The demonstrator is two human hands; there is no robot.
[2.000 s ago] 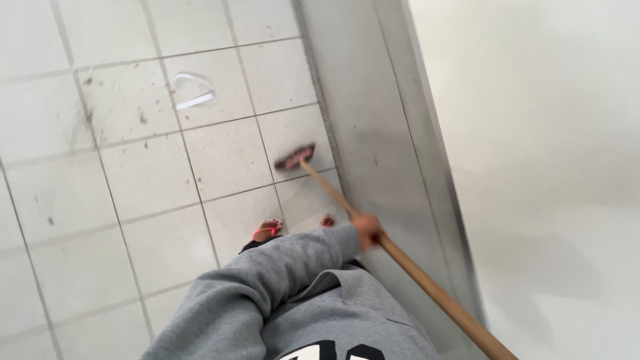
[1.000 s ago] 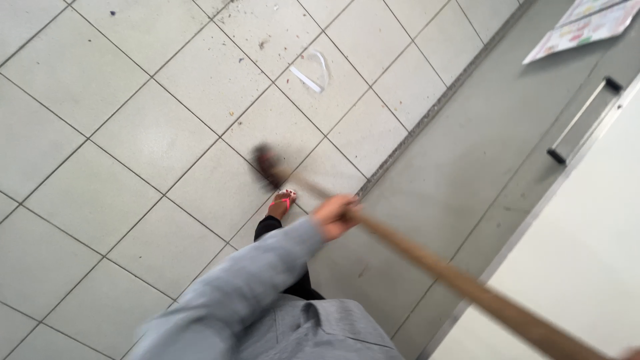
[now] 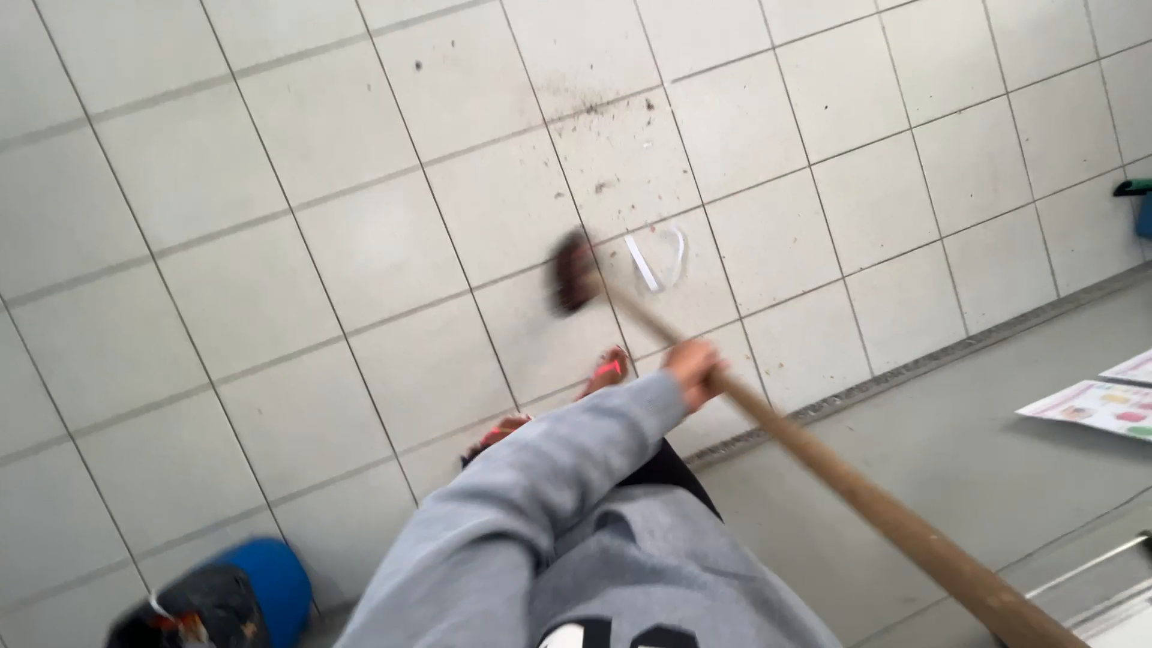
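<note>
My left hand (image 3: pixel 695 374) is closed around the wooden handle of a broom (image 3: pixel 837 477), partway along it. The handle slants from the lower right corner up to the dark, motion-blurred broom head (image 3: pixel 573 272), which is low over the tiled floor, left of my hand. Just right of the head lie a flat white strip (image 3: pixel 643 263) and a curved, translucent-looking strip (image 3: pixel 679 256). Dark crumbs and dust (image 3: pixel 601 187) are scattered above them. My right hand is outside the view, as is the upper end of the handle.
My feet in sandals (image 3: pixel 605 371) are just below the broom head. At the lower left stands a blue bin (image 3: pixel 279 585) with a dark bag. A grey panel with printed sheets (image 3: pixel 1093 409) borders the floor on the right. A blue object with a green part (image 3: pixel 1132 187) is at the right edge.
The view has swung and shifted strongly, bringing the blue bin into sight. The broom head, near my foot one second ago, is now farther from it and close to the white strip.
</note>
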